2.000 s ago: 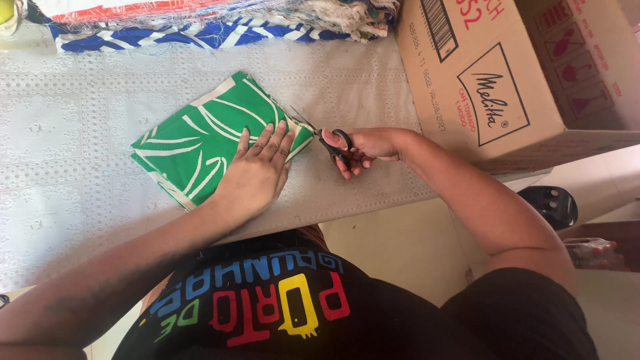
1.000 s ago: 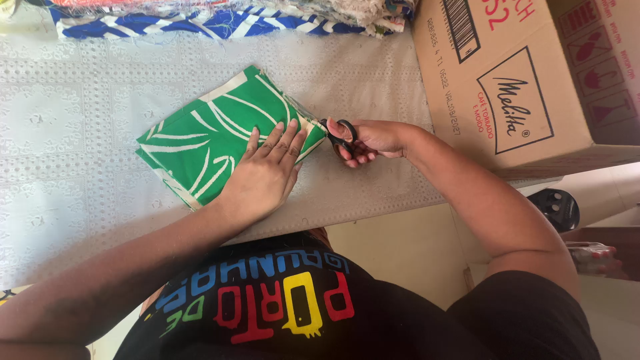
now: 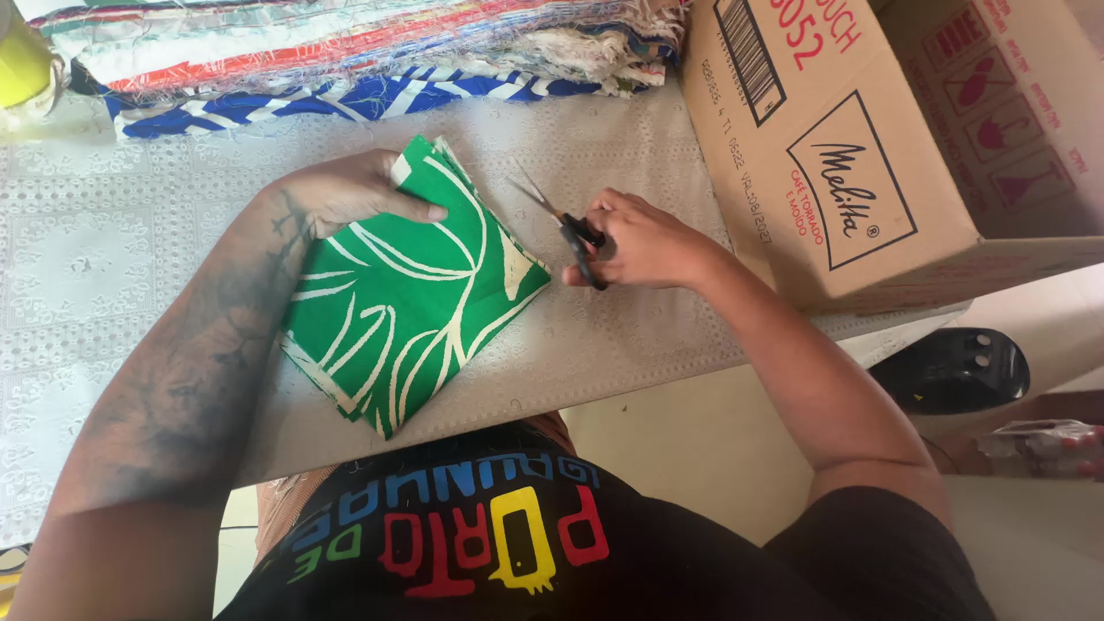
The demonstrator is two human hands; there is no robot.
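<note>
A folded green fabric with white line pattern point(image 3: 405, 285) lies turned at an angle near the front edge of the covered table. My left hand point(image 3: 371, 191) grips its upper left edge, thumb on top and the other fingers hidden under or behind the cloth. My right hand point(image 3: 638, 240) holds black-handled scissors point(image 3: 569, 226), with fingers in the handle loops. The blades point up and left, slightly parted, and stand off to the right of the cloth without touching it.
Stacked fabric strips with frayed edges point(image 3: 345, 52) lie along the back, a blue and white cloth point(image 3: 362, 102) lowest. A cardboard box point(image 3: 828, 172) stands at the right. A yellow-green object point(image 3: 24, 56) is at the far left corner. The tablecloth point(image 3: 78, 233) has an embossed pattern.
My left hand has moved from flat on the cloth to its upper left edge, and the cloth has turned. The scissors, earlier at the cloth's right corner, are now apart from it.
</note>
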